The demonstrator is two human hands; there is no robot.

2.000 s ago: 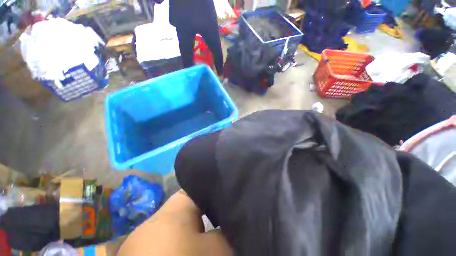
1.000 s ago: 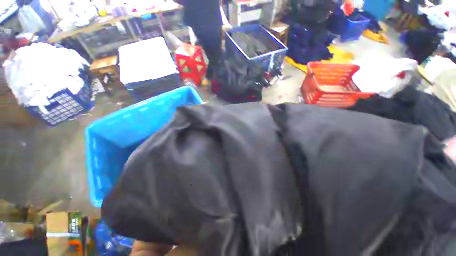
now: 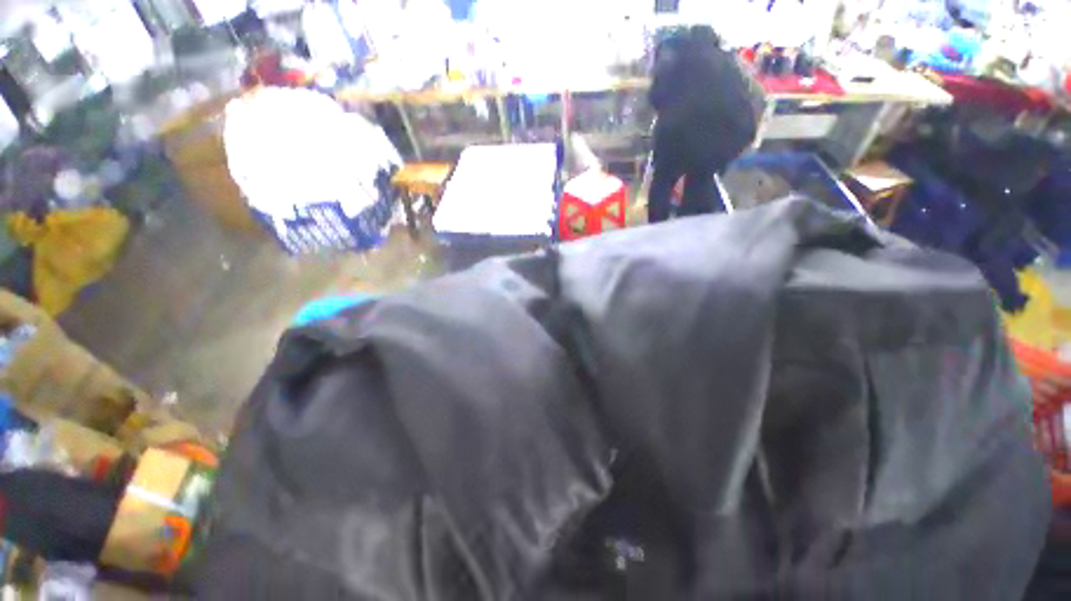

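Note:
A large bundle of black and dark grey garments [image 3: 693, 387] fills the lower middle and right of the view, close to the camera. Its cloth is folded and partly shiny, with a small white mark low in the middle. A small bit of the light blue bin [image 3: 332, 309] shows behind the bundle's upper left edge; the rest of the bin is hidden. Neither of my hands shows; the bundle covers the area where they could be.
A blue basket [image 3: 332, 227] heaped with white cloth stands at the back left. A red stool [image 3: 592, 214] and a person in dark clothes [image 3: 696, 123] are behind the bundle. Cardboard boxes [image 3: 153, 505] lie at lower left. A red crate [image 3: 1049, 405] shows at the right edge.
The view has swung left and up. The bundle now spreads across more of the picture and covers nearly all of the light blue bin. The hand seen at the bottom earlier is out of sight.

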